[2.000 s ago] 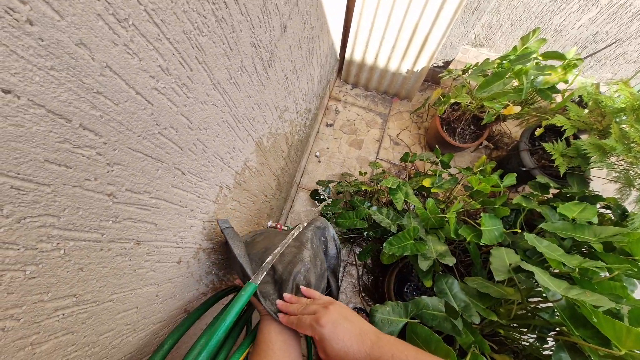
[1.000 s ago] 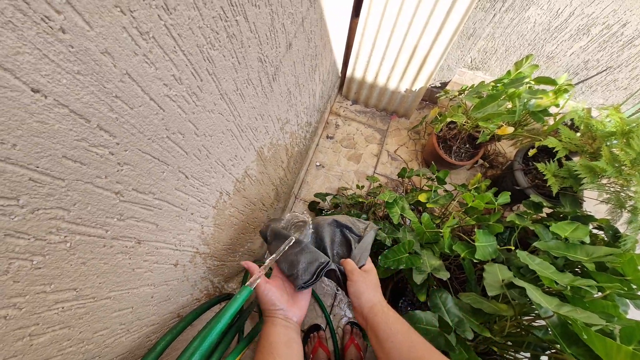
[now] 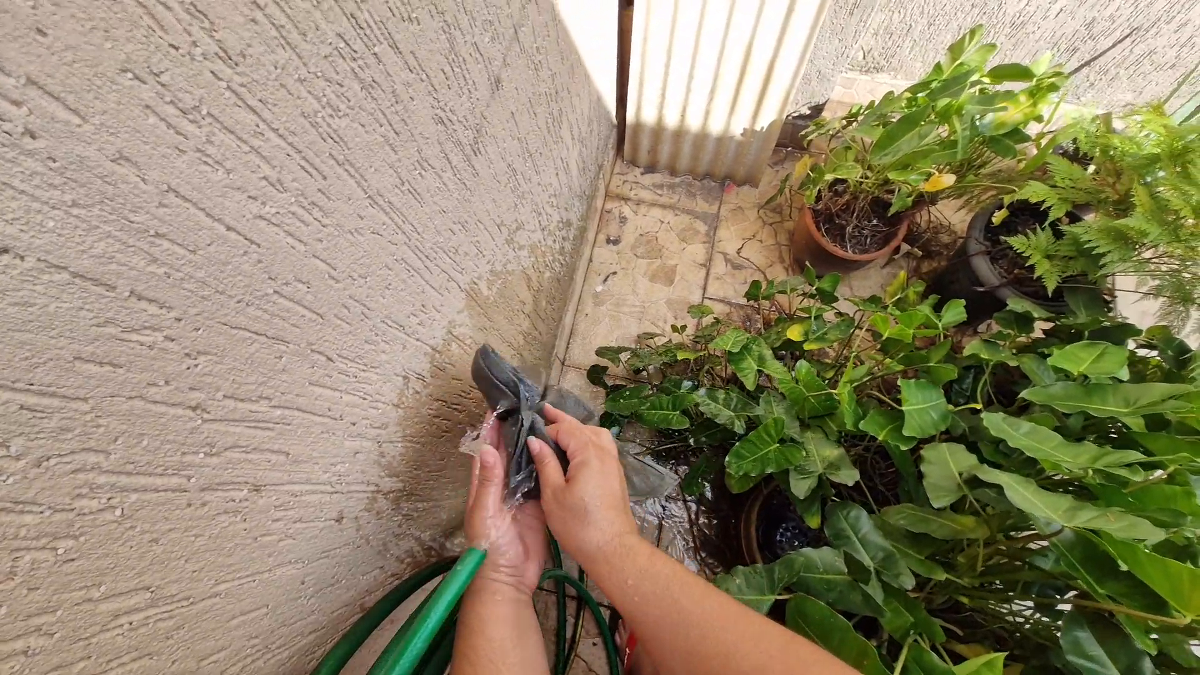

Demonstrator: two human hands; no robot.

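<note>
A wet dark grey cloth (image 3: 511, 394) is bunched up between my two hands, low in the middle of the head view. My left hand (image 3: 502, 525) cups it from below and the left, palm up. From the right, my right hand (image 3: 586, 469) grips its folds with thumb and fingers. The open end of a green garden hose (image 3: 436, 605) points at my left wrist, and water splashes over the cloth and fingers. What supports the hose is out of view.
A rough textured wall (image 3: 281, 281) with a wet patch rises on the left. Leafy plants (image 3: 806, 422) crowd the right, with a terracotta pot (image 3: 848, 239) and a dark pot (image 3: 1012, 253) behind. A corrugated panel (image 3: 717, 94) stands at the back on the tiled floor (image 3: 647, 262). Hose loops lie below.
The cloth was spread and draped earlier; now it is gathered into a tighter bunch. My right hand has moved left, close against my left hand.
</note>
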